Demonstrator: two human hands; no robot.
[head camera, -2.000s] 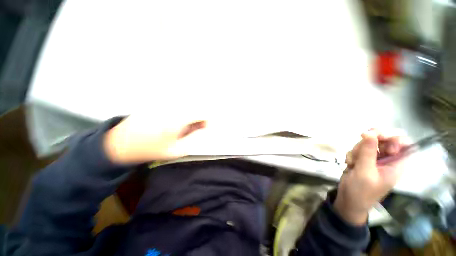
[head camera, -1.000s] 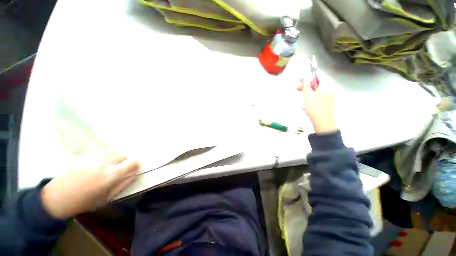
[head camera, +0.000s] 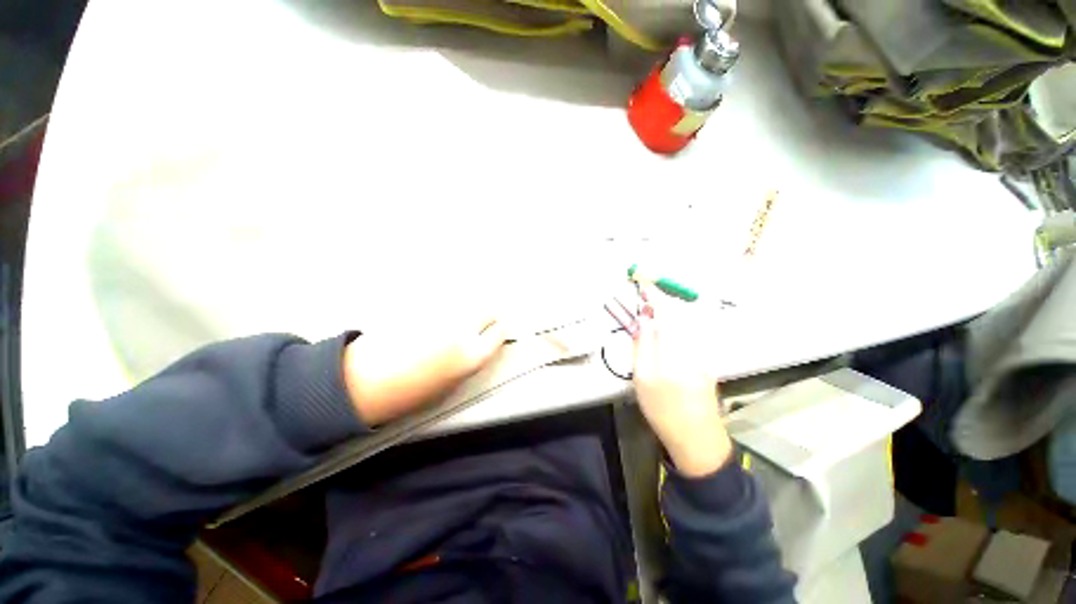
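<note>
A pale handbag piece (head camera: 519, 368) lies along the front edge of the white table, washed out by glare. My left hand (head camera: 431, 363) rests on it near its opening edge. My right hand (head camera: 670, 383) is at the bag's right end and holds small pink-handled thread snips (head camera: 644, 313) with a dark cord loop; the blades point left, blurred. A green-handled tool (head camera: 673, 288) lies on the table just beyond my right hand.
A red bottle with a silver top (head camera: 670, 116) stands beyond my hands. Beige bags with yellow edges (head camera: 897, 71) are heaped at the back right. A pale bag (head camera: 832, 454) is below the table edge at right, with cartons (head camera: 938, 555) lower down.
My right hand has come back toward me and left with the pink snips, to the bag's edge. My left hand has moved right along the bag.
</note>
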